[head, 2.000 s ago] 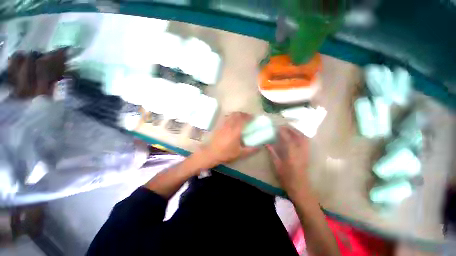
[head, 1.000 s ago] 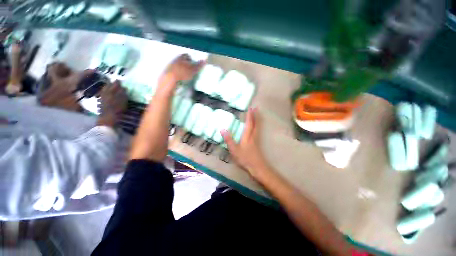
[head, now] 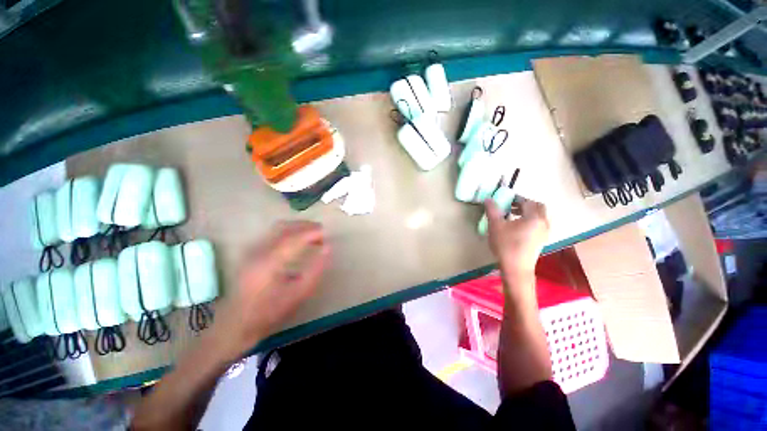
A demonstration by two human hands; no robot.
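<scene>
My right hand (head: 519,236) is at the near end of a row of mint-green devices (head: 478,172) with black cord loops, its fingers on the nearest device (head: 496,210). My left hand (head: 286,269) is over the bench, blurred, with nothing seen in it; its finger spacing is unclear. More mint-green devices (head: 145,276) with cord loops lie in two rows at the left. Another small group of mint-green devices (head: 423,141) lies beyond my right hand. The orange fixture (head: 292,153) sits under the green press (head: 267,97).
A crumpled white cloth (head: 359,192) lies beside the fixture. Black units (head: 626,158) with cord loops lie at the right near a cardboard sheet (head: 584,88). A pink-red perforated basket (head: 574,343) and an open cardboard box (head: 626,295) are below the bench edge.
The view has swung right. My hands have left the left-hand rows; my right hand has moved to the devices at the right, and my left hand is over the bench near the fixture.
</scene>
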